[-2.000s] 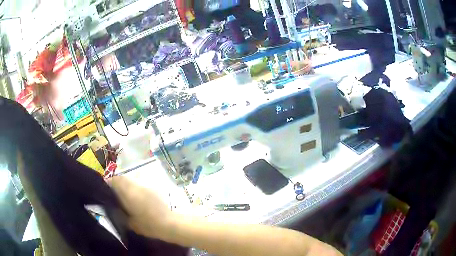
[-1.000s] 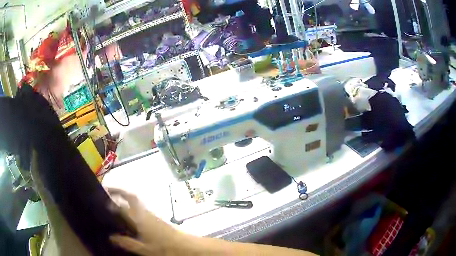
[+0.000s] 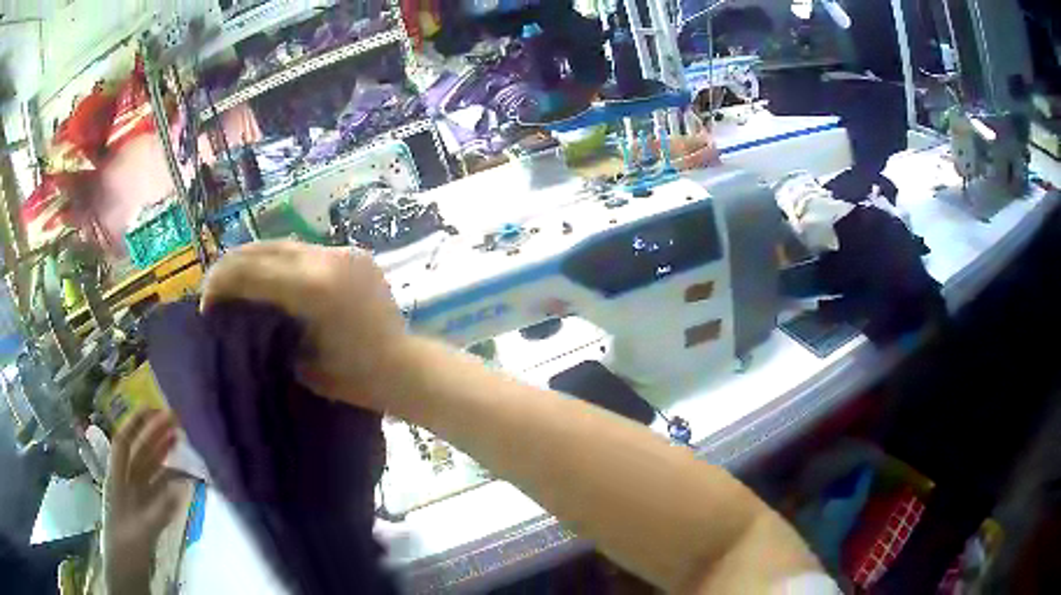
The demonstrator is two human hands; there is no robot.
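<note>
My right hand (image 3: pixel 303 308) reaches in from the lower right and grips the top of a dark purple-black cloth bundle (image 3: pixel 279 453), which hangs down in long folds at the left front of the machine table. My left hand (image 3: pixel 142 471) is at the lower left, left of the cloth, with its fingers apart; it is partly blurred. A pale piece shows between it and the cloth, and I cannot tell if the hand touches it. The white sewing machine (image 3: pixel 500 296) stands behind my right forearm.
A flat black phone-like rectangle (image 3: pixel 603 391) and a small key ring (image 3: pixel 678 429) lie on the machine bed, partly behind my forearm. A dark fabric pile (image 3: pixel 873 262) lies right of the machine. A red-white checked item (image 3: pixel 890 544) is low at the right. Thread stands and cloth shelves are behind.
My right hand has risen with the dark cloth, which now hangs below it. My left hand has come into clear view at the lower left. My forearm now covers the snips.
</note>
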